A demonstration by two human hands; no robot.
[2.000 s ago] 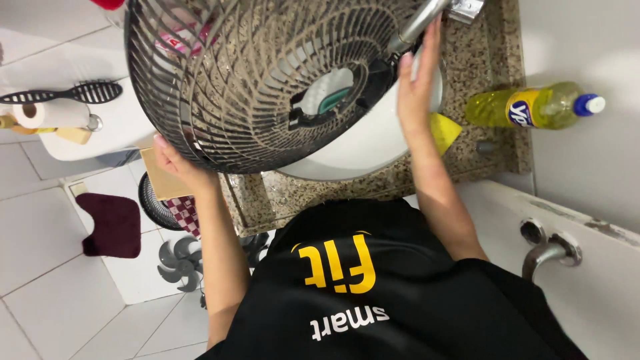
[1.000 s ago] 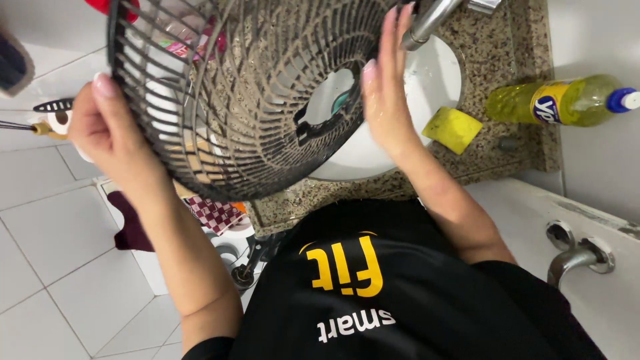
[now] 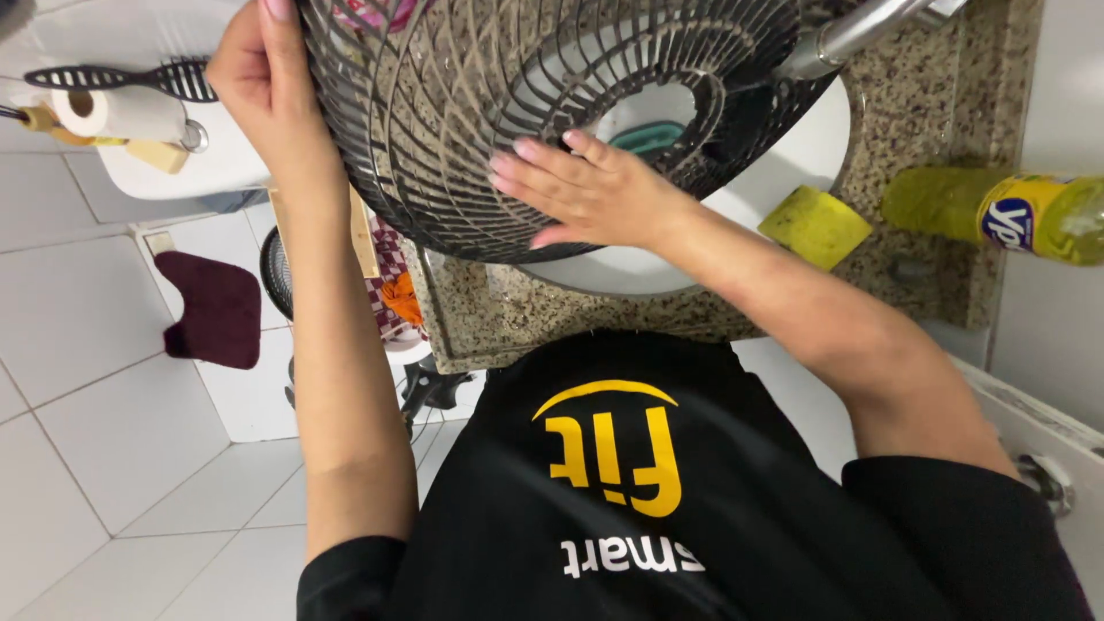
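A round black plastic fan grille [image 3: 448,147], wet and with pale residue on its ribs, is tilted over the white sink basin [image 3: 811,147] under the chrome faucet [image 3: 845,43]. My left hand [image 3: 276,95] grips its rim at the upper left. My right hand [image 3: 595,190] lies flat on the ribs near the central opening, fingers extended. Through that opening a teal object [image 3: 649,138] shows in the basin. A yellow sponge [image 3: 815,226] rests at the basin's right edge.
A bottle of yellow-green dish soap [image 3: 1000,211] lies on the speckled granite counter [image 3: 483,319]. To the left are a toilet tank [image 3: 216,155] with a paper roll [image 3: 121,115] and black brush [image 3: 112,78], a maroon mat [image 3: 216,310] and black fan parts [image 3: 431,384].
My right hand has moved from beside the faucet, at the grille's right side, down onto the ribs near the centre. My left hand still holds the rim.
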